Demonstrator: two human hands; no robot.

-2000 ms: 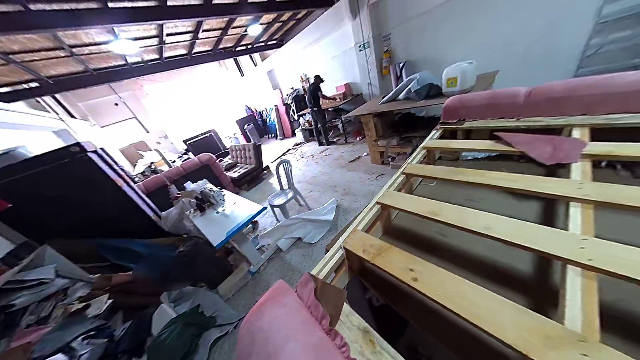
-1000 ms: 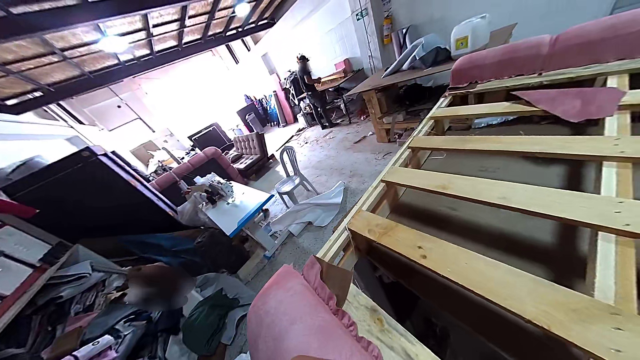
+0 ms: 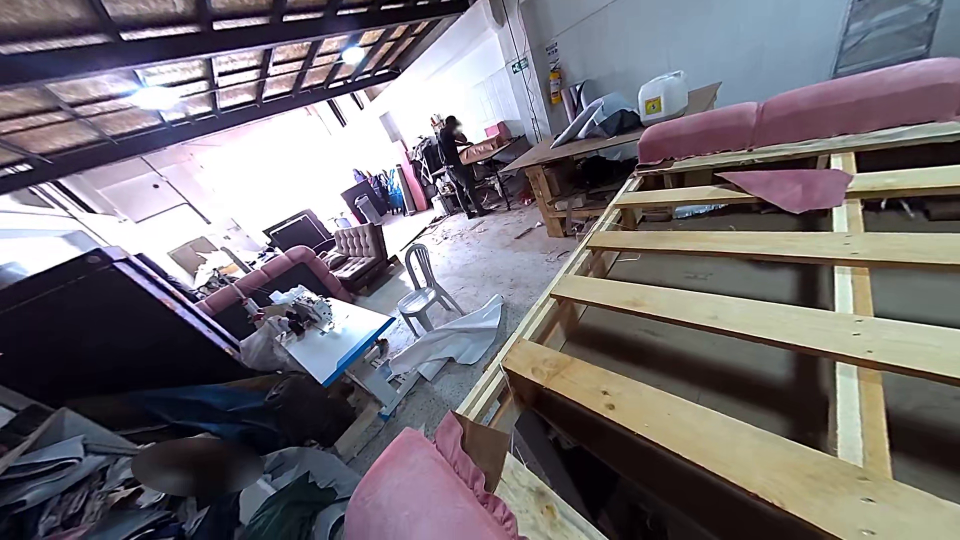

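Neither my left hand nor my right hand shows in the head view. A wooden slatted frame (image 3: 720,315) fills the right side, with pink upholstered padding (image 3: 810,112) along its far edge. A loose scrap of pink fabric (image 3: 799,189) lies over a far slat. At the bottom centre, a pink padded piece (image 3: 420,487) with a gathered edge stands by the frame's near corner, a brown board piece (image 3: 481,448) beside it.
A sewing machine (image 3: 309,309) stands on a white table (image 3: 337,341) left of a grey plastic chair (image 3: 421,300). White sheet material (image 3: 457,341) lies on the floor. Fabric scraps (image 3: 60,480) are heaped at lower left. A person (image 3: 456,165) stands at a far workbench.
The person at the far workbench has shifted posture slightly. The view has swung a little; the frame and the scrap on it look unchanged.
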